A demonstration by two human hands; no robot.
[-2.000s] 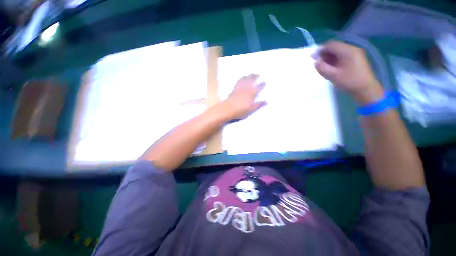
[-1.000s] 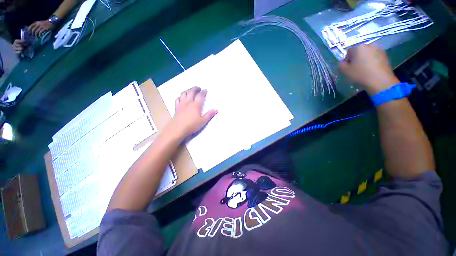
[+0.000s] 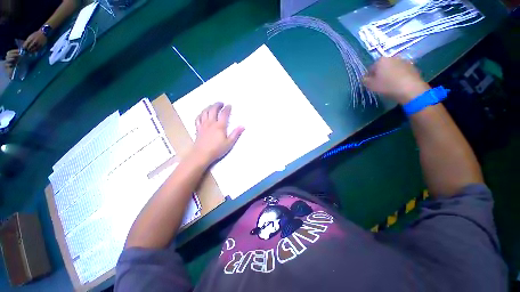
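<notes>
My left hand [image 3: 214, 136] lies flat with fingers apart on a large white sheet [image 3: 268, 131] and holds nothing. My right hand [image 3: 393, 78], with a blue strap [image 3: 426, 101] on the wrist, is above the right of the bench, fingers curled, between a curved bundle of thin grey wires [image 3: 340, 48] and a clear bag of white strips [image 3: 422, 27]. Whether its fingertips hold anything is hidden or too small to tell. One narrow white strip [image 3: 188, 64] points away past the sheet's far edge.
Printed sheets [image 3: 97, 177] lie on brown cardboard [image 3: 212, 191] at left. A small brown box [image 3: 24, 248] is at far left. Another person's hands [image 3: 35, 41] are across the bench at top left. A blue coiled cord [image 3: 356, 144] runs along the near bench edge.
Since one second ago my right hand has moved left from beside the bag to the wire bundle's near end. My left hand stays on the sheet. The view has shifted slightly.
</notes>
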